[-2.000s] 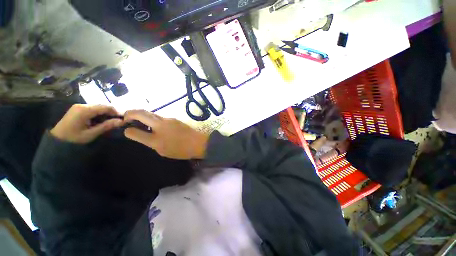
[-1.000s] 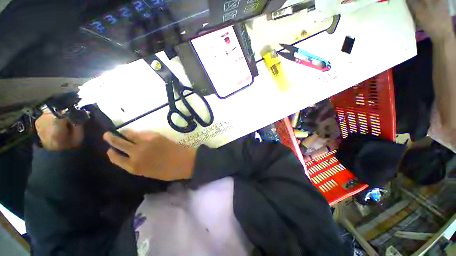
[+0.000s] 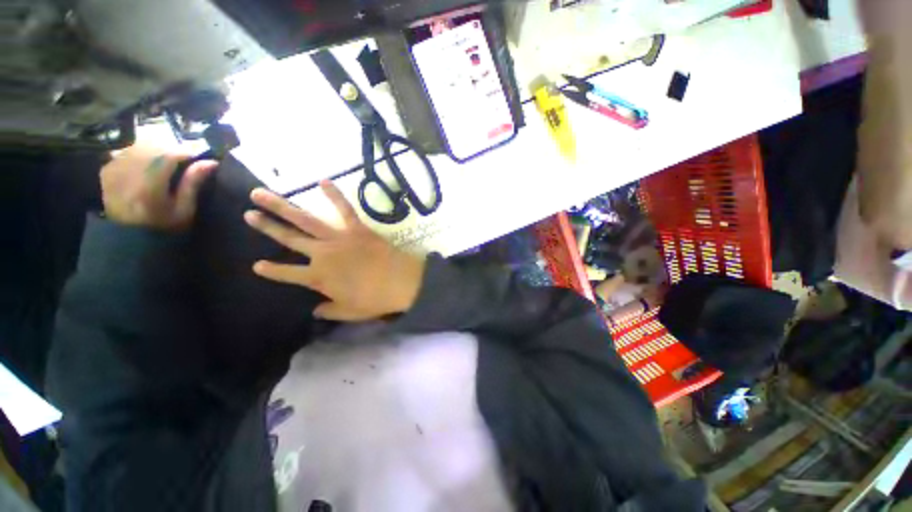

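Black fabric (image 3: 235, 245) lies at the table's front left, running up to the presser foot and needle area (image 3: 205, 125). My left hand (image 3: 155, 188) is just below the needle area, its fingers curled and pinching the fabric's edge. My right hand (image 3: 340, 262) lies flat on the fabric, fingers spread, holding nothing between them. The needle itself cannot be made out. The black scissors (image 3: 385, 165) lie on the table, beyond my right hand.
A smartphone (image 3: 465, 90), a yellow tool (image 3: 555, 120) and a red and blue pen or snips (image 3: 607, 103) lie on the white table (image 3: 700, 125). A red basket (image 3: 705, 215) is below right. Another person's arm (image 3: 885, 120) is at the right edge.
My left hand has moved slightly right and up with the fabric edge. My right hand has moved right and spread its fingers on the fabric. The other person's arm has shifted.
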